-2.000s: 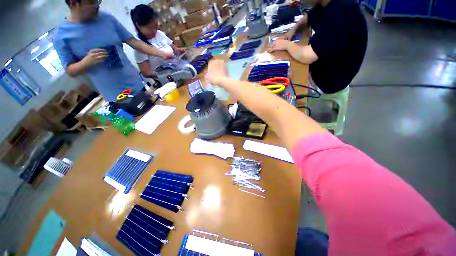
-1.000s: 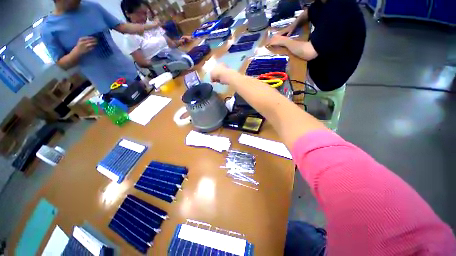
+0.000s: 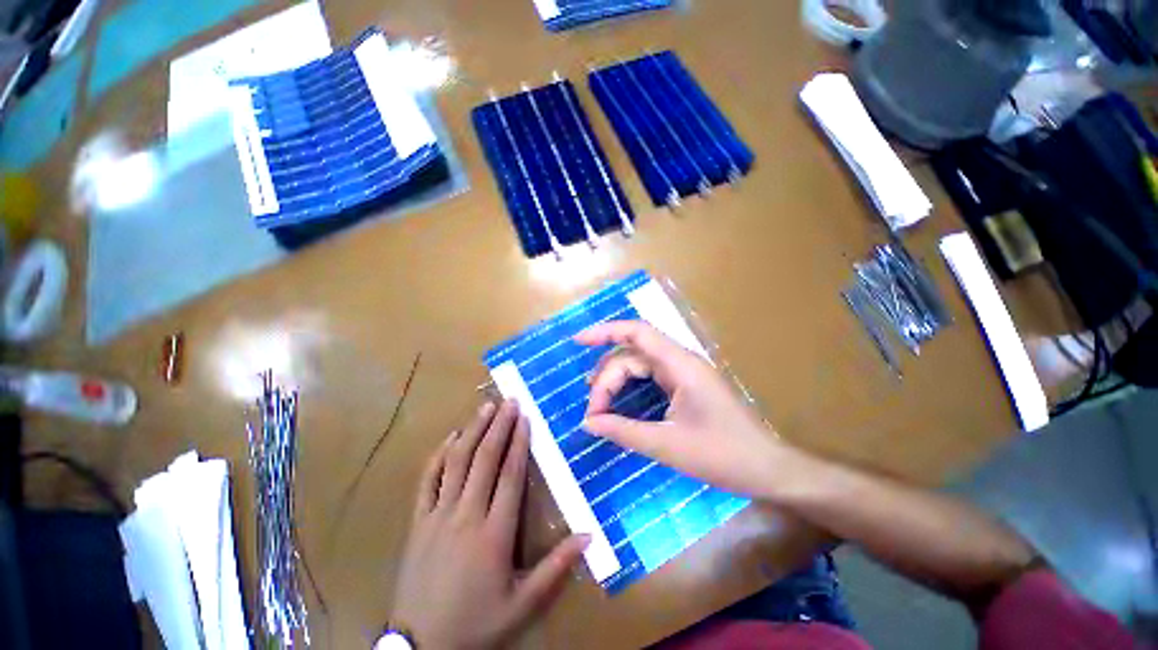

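A bright blue solar panel (image 3: 660,508) with silvery lines lies at the centre of the view, with a white strip along its left edge and another at its upper right. My left hand (image 3: 476,533) lies palm down at the panel's left side. Its fingertips and thumb tip touch or hover at the left white strip. My right hand (image 3: 692,419) is over the panel, thumb and index finger curved with their tips apart. I see nothing held in either hand. Fine wire ends show beside the panel's right edge.
Two dark blue cells (image 3: 550,165) lie beyond the panel. A finished stack (image 3: 337,140) sits at upper left. White strips (image 3: 191,559) and a ribbon bundle (image 3: 276,508) lie left. Short ribbons (image 3: 902,298), strips (image 3: 866,152) and a grey round body (image 3: 940,76) are right.
The view has turned down to the panel. My right arm, stretched out forward before, is drawn back with the hand over the panel. My left hand has come into view.
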